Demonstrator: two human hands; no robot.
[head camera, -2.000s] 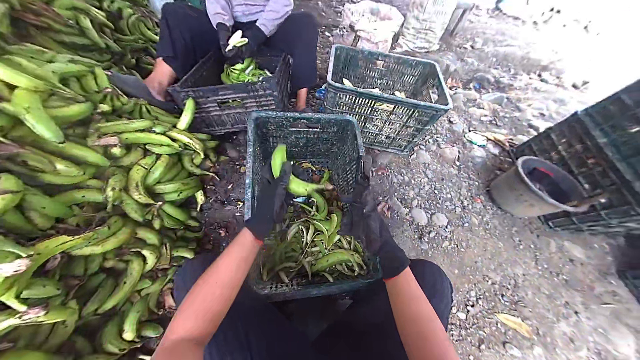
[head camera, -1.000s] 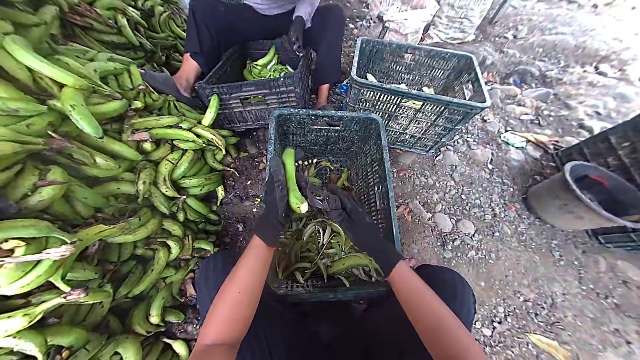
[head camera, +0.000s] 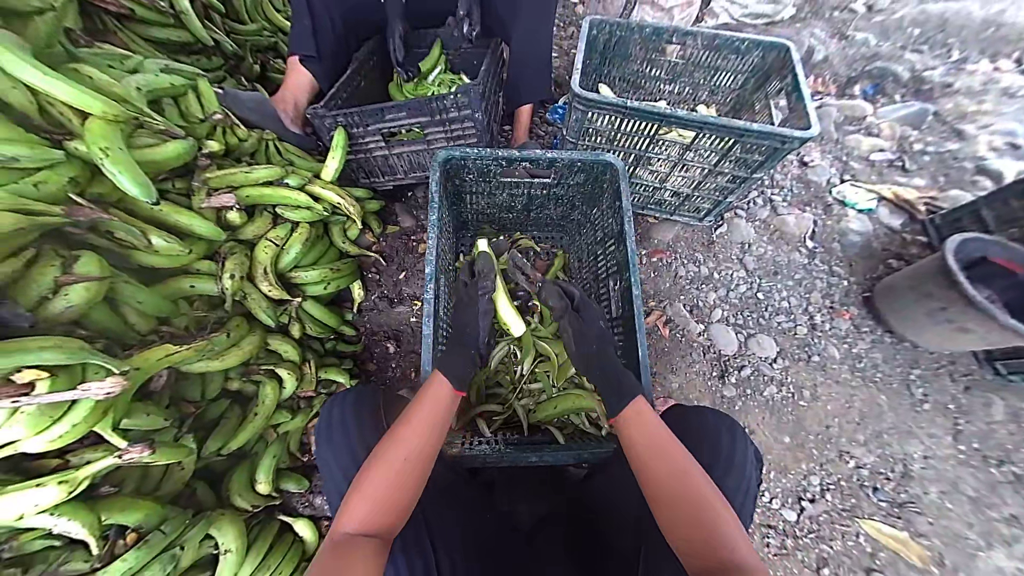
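My left hand (head camera: 474, 316), in a black glove, holds a green plantain (head camera: 506, 300) upright over the crate, its pale flesh showing at both ends and along its side. My right hand (head camera: 580, 328), also gloved in black, is closed around a dark tool, perhaps a knife, whose thin front part (head camera: 524, 270) lies close beside the plantain. Below both hands, green peel strips (head camera: 520, 384) cover the bottom of a dark green plastic crate (head camera: 634, 304) between my knees. Part of the tool is hidden by my fingers.
A large pile of green plantains (head camera: 264, 256) lies at left. Ahead, another person sits behind a black crate (head camera: 408, 132) holding green pieces. To its right stands a tall green crate (head camera: 688, 160) with pale pieces inside. A grey bucket (head camera: 920, 304) is at far right on stony ground.
The plantain in my left hand had green skin along its visible side; now pale flesh shows there. My right hand has brought the tool up to the plantain's upper part. The view has shifted.
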